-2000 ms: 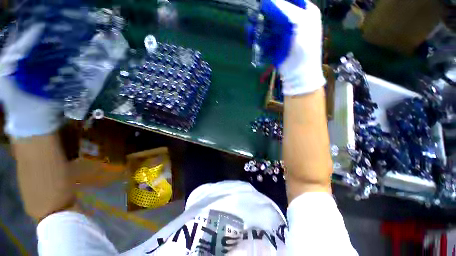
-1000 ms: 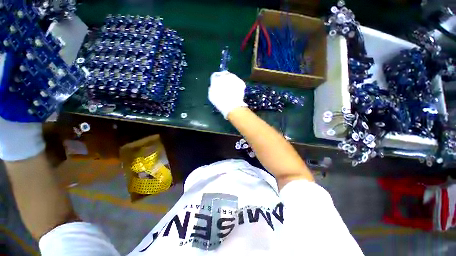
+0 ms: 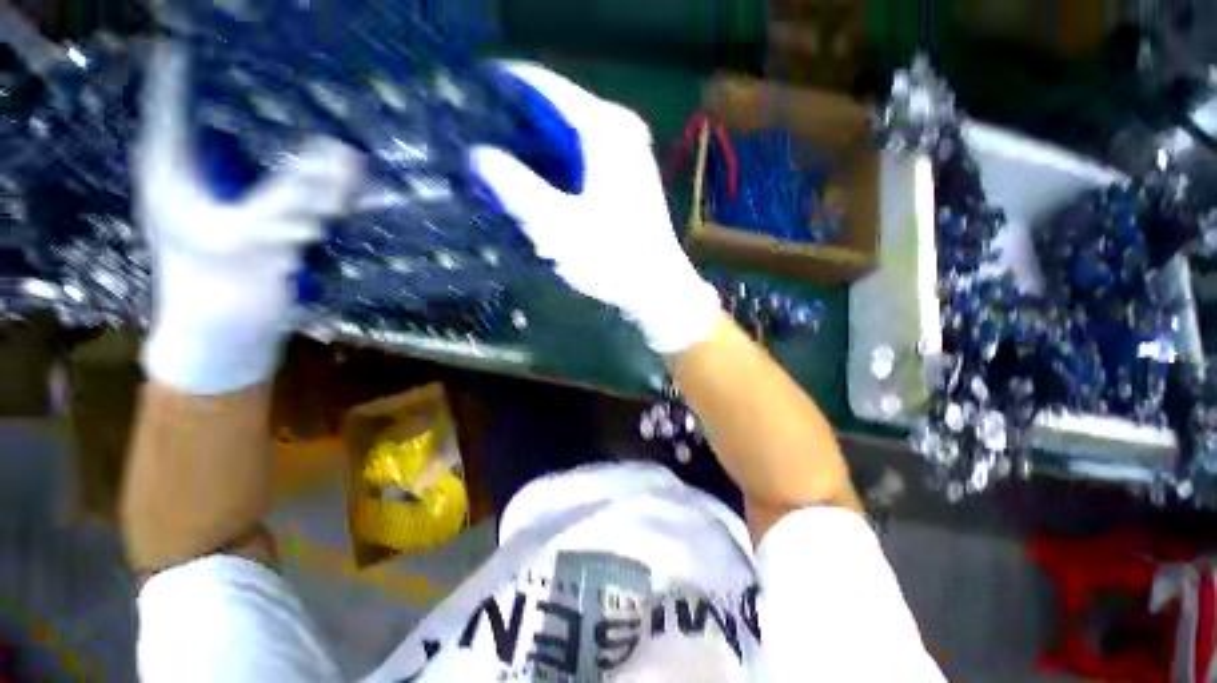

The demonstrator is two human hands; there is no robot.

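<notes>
A blue PCB panel [image 3: 347, 80], blurred by motion, is held up over the left part of the bench. My left hand [image 3: 234, 227], in a white and blue glove, grips its left part, thumb across its face. My right hand [image 3: 587, 200], gloved the same way, is at the panel's right edge, fingers partly behind it; its exact hold is blurred. The panel stack [image 3: 414, 280] lies below the panel, partly hidden. Small wired boards [image 3: 774, 307] lie at the bench edge right of my right wrist, with silver-white discs [image 3: 671, 424] hanging below.
A small open carton [image 3: 787, 254] holds thin blue pieces, with red handles [image 3: 721, 144] at its left side. A white foam tray [image 3: 888, 294] at the right is heaped with wired boards [image 3: 1014, 320]. A floor carton [image 3: 407, 474] with a yellow item is below the bench edge.
My left hand has moved right with the panel, now over the stack. My right hand has moved up and left from the small boards to the panel's right edge.
</notes>
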